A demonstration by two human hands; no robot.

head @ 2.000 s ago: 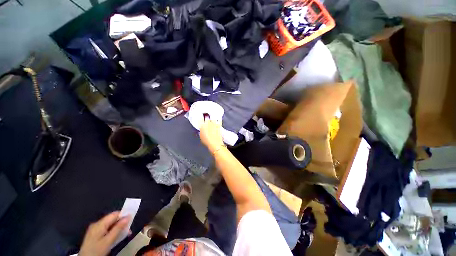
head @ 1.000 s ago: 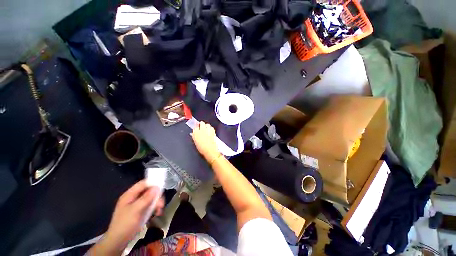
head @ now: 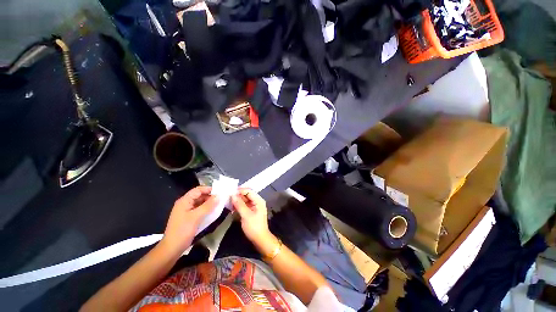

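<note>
White fusible tape (head: 283,164) runs from the tape roll (head: 303,117) on the grey side table to my hands. My left hand (head: 190,213) pinches the tape and a small white piece at its fingertips. My right hand (head: 251,212) pinches the tape close beside it, fingertips nearly touching the left ones. Another length of white tape (head: 85,262) trails from under my left forearm across the black pressing table to the left edge. How the tape pieces meet between my fingers cannot be told.
A steam iron (head: 85,153) lies on the black pressing table (head: 36,207). A round brown tin (head: 175,151) stands between the tables. A small open box (head: 236,117), dark scraps (head: 244,42) and an orange basket (head: 451,46) lie on the side table. A black roll (head: 359,204) and cartons (head: 442,177) are at right.
My right hand has moved from beside the small box back to my left hand. The tape from the roll is now pulled out straight to my hands. The view has shifted.
</note>
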